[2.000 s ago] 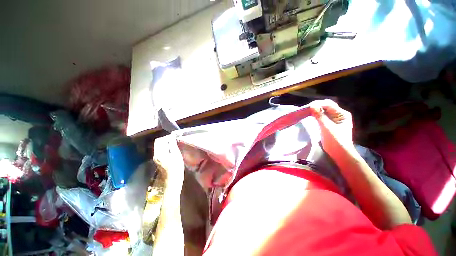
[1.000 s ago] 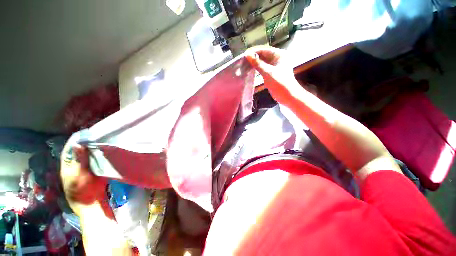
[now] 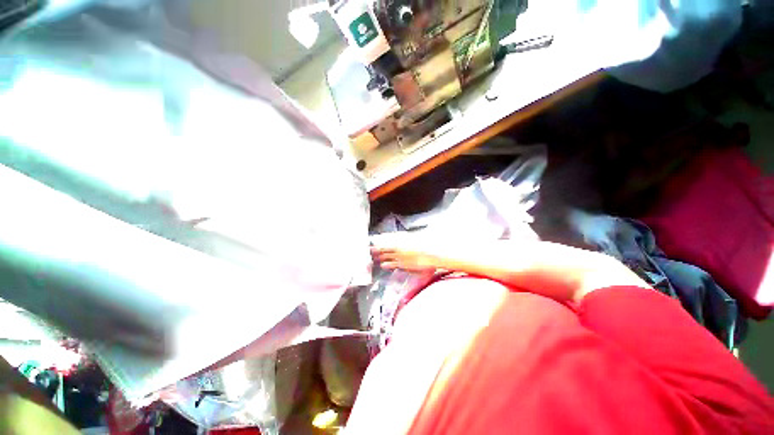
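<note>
A large cloth piece (image 3: 246, 195), whitish in the glare, is spread and raised across the left half of the view. It hides the left part of the table. My right hand (image 3: 406, 258) is low over my lap at the cloth's right edge, fingers stretched toward it; whether they pinch it does not show. My left hand is not visible; a blurred yellowish shape, possibly my left arm, is cut off at the bottom left corner. More pale cloth (image 3: 475, 208) lies in my lap below the table edge. The overlock machine (image 3: 424, 81) stands beyond, apart from my hand.
The machine table's orange-brown edge (image 3: 492, 127) runs diagonally. A slim metal tool (image 3: 528, 42) lies beside the machine. A pale blue cloth pile (image 3: 670, 42) is at the top right. A crimson block (image 3: 721, 221) and dark grey cloth (image 3: 700, 293) are at the right. Bags lie at the lower left.
The cloth has swung up and out to the left and now fills much of the view. My right hand has dropped from near the machine to my lap. My left hand has gone from view.
</note>
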